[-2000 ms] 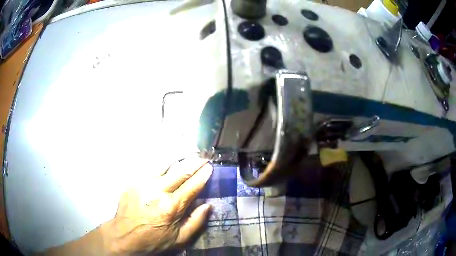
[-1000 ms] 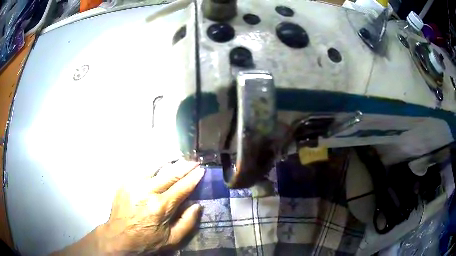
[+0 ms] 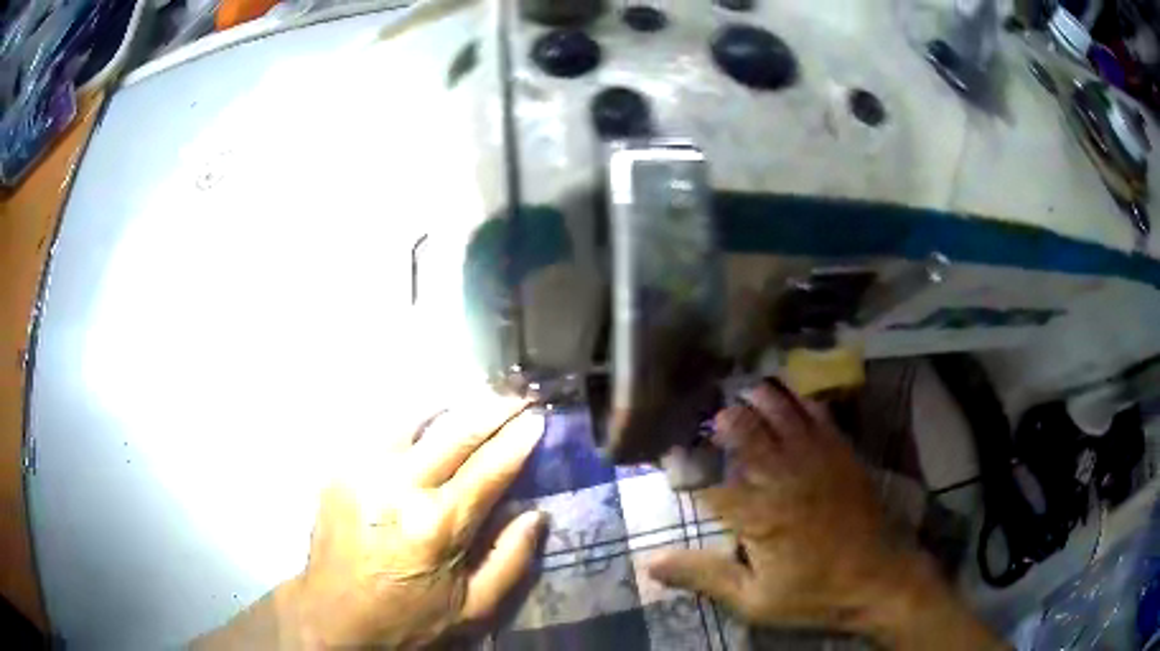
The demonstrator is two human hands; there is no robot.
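Note:
A plaid fabric panel (image 3: 579, 521) lies flat under the head of the white sewing machine (image 3: 814, 140) and runs to the bottom edge. It looks purple near the bright light. My left hand (image 3: 420, 509) lies flat on the panel's left edge, fingertips close to the needle area, thumb apart. My right hand (image 3: 795, 515) rests on the fabric right of the metal guard (image 3: 662, 293), fingers spread towards the machine head. Both hands press on the cloth without visibly gripping it. The guard hides the needle and presser foot. No label can be made out.
The white table (image 3: 165, 382) spreads left, with an orange-brown surface (image 3: 38, 242) beyond. Black-handled shears (image 3: 1005, 509) lie under the arm at right. A yellowish block (image 3: 824, 370) sits under the head. Crinkled clear plastic (image 3: 1100, 604) is at lower right.
My right hand has come into view and now rests on the fabric right of the guard. My left hand keeps about the same place on the cloth. The camera view has shifted slightly.

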